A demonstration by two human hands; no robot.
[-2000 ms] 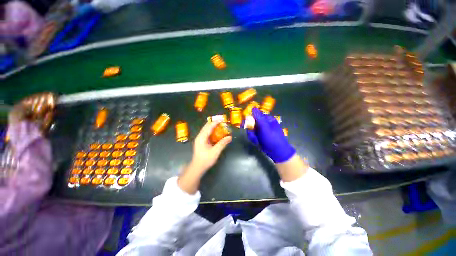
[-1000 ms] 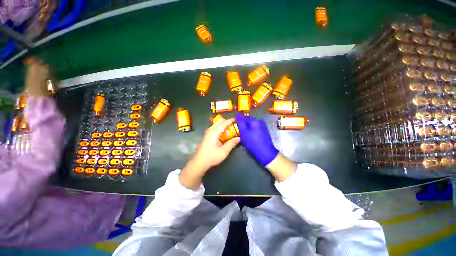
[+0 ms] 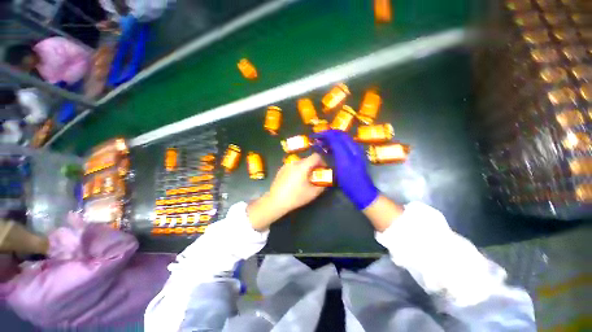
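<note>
My bare left hand (image 3: 293,188) holds an orange component (image 3: 321,176) with a white patch facing up, between its fingertips. My right hand (image 3: 348,165) wears a purple-blue glove; its fingers are bent over the loose parts just beyond the left hand, and what is under them is hidden. Orange components (image 3: 335,96) lie in a loose cluster beyond my hands, and a few more lie to the left, one of them (image 3: 256,165) near the tray. The clear blister tray (image 3: 217,188) at the left is partly filled with upright parts, and one part (image 3: 171,159) lies on its empty pockets.
A tall stack of filled trays (image 3: 519,110) stands at the right. A white rail (image 3: 279,94) borders the green conveyor (image 3: 195,87), which carries scattered orange parts. At the left is a person's pink sleeve (image 3: 91,259) near another stack of orange parts (image 3: 104,181).
The view has turned and shifted. The part in my left hand now shows its white patch. My gloved hand has moved off that part toward the cluster. The neighbour's arm has drawn back from the conveyor side.
</note>
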